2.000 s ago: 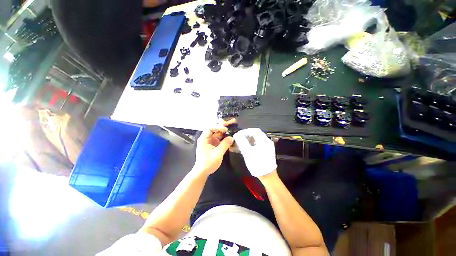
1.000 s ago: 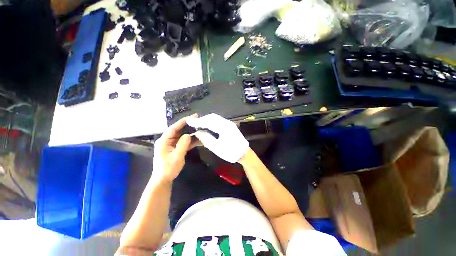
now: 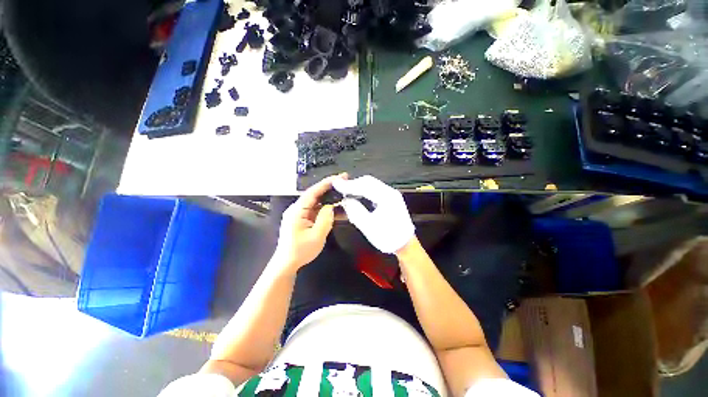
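Note:
My bare left hand (image 3: 307,227) and my white-gloved right hand (image 3: 382,214) meet at the bench's front edge. Between their fingertips they hold a small black part (image 3: 332,197), mostly hidden by the fingers. Just behind them lies the black mat strip (image 3: 388,159). Small dark inserts (image 3: 322,146) stand in tight rows at its left end. Glossy black subassemblies (image 3: 463,150) stand in two rows at its right end.
Black housings (image 3: 322,46) are heaped on the white sheet (image 3: 178,167). Behind the strip are a tan stick (image 3: 414,74), thin pins (image 3: 456,72) and a hardware bag (image 3: 539,43). Blue trays flank the work (image 3: 177,74), (image 3: 594,155). A blue bin (image 3: 147,260) is below left.
The view has shifted, moving the bench in the picture. Both hands stay together at the bench edge, with the small black part still between the fingers.

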